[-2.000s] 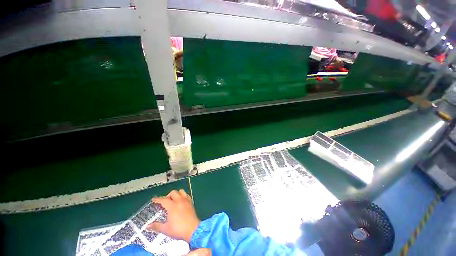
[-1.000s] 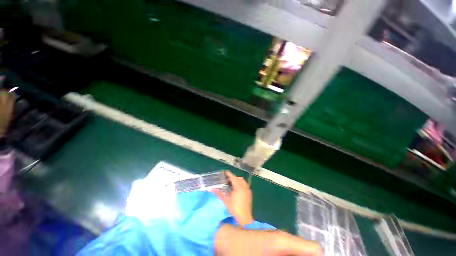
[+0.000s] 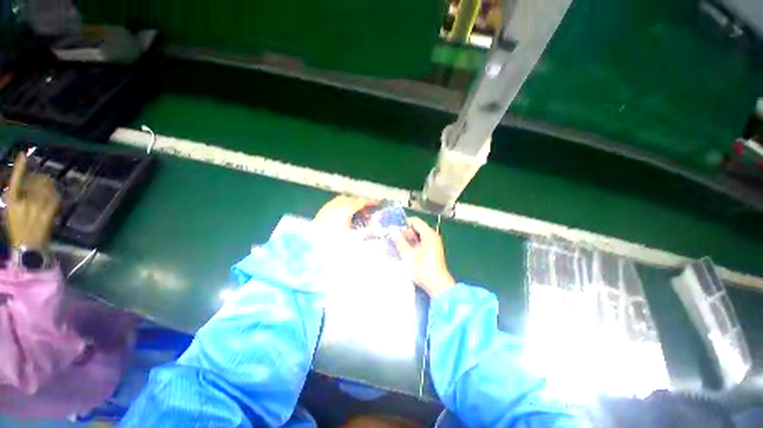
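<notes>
A small dark and bluish flat part (image 3: 390, 219) is between both hands, over the green bench mat. My left hand (image 3: 341, 213) holds its left side with the fingertips. My right hand (image 3: 425, 253) holds its right side. The part's lower side merges into strong white glare. Whitish clear sheets (image 3: 294, 230) lie under and beside my left forearm, partly washed out by the glare. What the part is cannot be told.
Gridded clear sheets (image 3: 586, 313) and a long clear tray (image 3: 713, 322) lie at right. A post with wrapped base (image 3: 458, 167) stands behind my hands. A black slotted tray (image 3: 100, 188) and a neighbour's hand (image 3: 32, 209) are at left. A dark round thing (image 3: 661, 411) shows at bottom right.
The view has swung left. My left hand, earlier hidden or low in view, is now up beside my right hand, with the small part between them. The neighbour's hand and black tray have come into view.
</notes>
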